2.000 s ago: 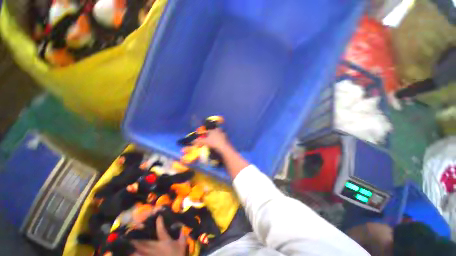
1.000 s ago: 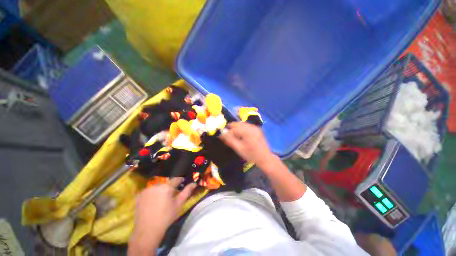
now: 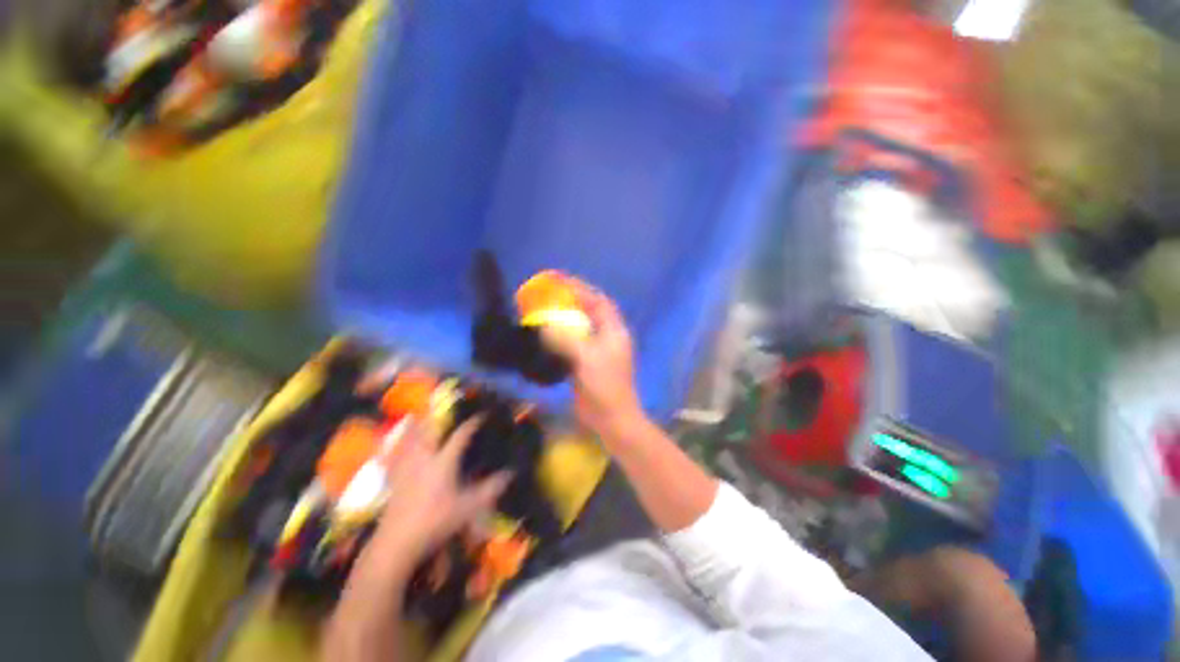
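The frame is blurred by motion. My right hand grips a black penguin skin with orange and yellow parts, at the near edge of the blue tote. My left hand lies with its fingers apart on a heap of black, white and orange penguin skins on yellow cloth. Whether its fingers hold a skin cannot be told.
A large yellow sack with more penguins stands beyond at the upper left. A scale is at the left. Another scale with a lit green display, a red object and white fluff are at the right.
The view has swung, so the yellow sack's penguins show again and the nozzle has left the picture. My right hand has moved from the heap to the tote's edge with a skin.
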